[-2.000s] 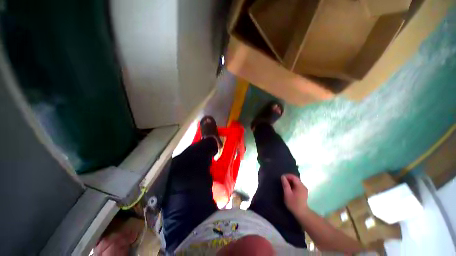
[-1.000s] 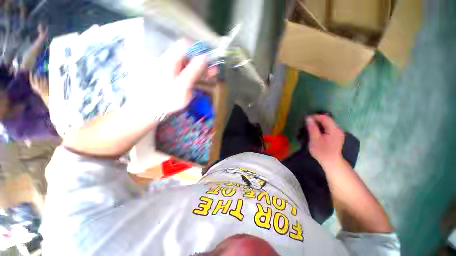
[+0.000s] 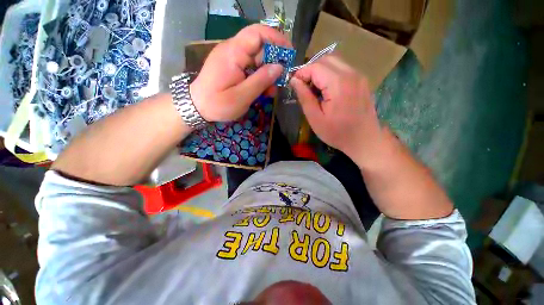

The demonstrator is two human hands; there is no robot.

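Observation:
My left hand [image 3: 238, 74] pinches a small blue circuit board [image 3: 279, 55] between thumb and fingers in front of my chest. My right hand [image 3: 337, 101] is at the board's right edge, its thumb and forefinger closed on thin pale lead wires [image 3: 323, 52] that stick out to the upper right. The cell carton [image 3: 268, 140], packed with round blue-grey battery ends and red bits, lies below my left hand, which partly covers it. The white parts bin [image 3: 156, 53] at the left holds a heap of wired board assemblies [image 3: 98, 59].
A large open shipping carton [image 3: 382, 56] stands at the upper right on the green floor [image 3: 471, 119]. A red stool-like object [image 3: 182, 193] is below the bin. A white box [image 3: 518, 229] is at the lower right. A pale yellow strap [image 3: 21, 122] hangs at the far left.
The view has shifted left and steadied. My left hand has brought the board in front of me. My right hand has risen from my leg and met it at the wires.

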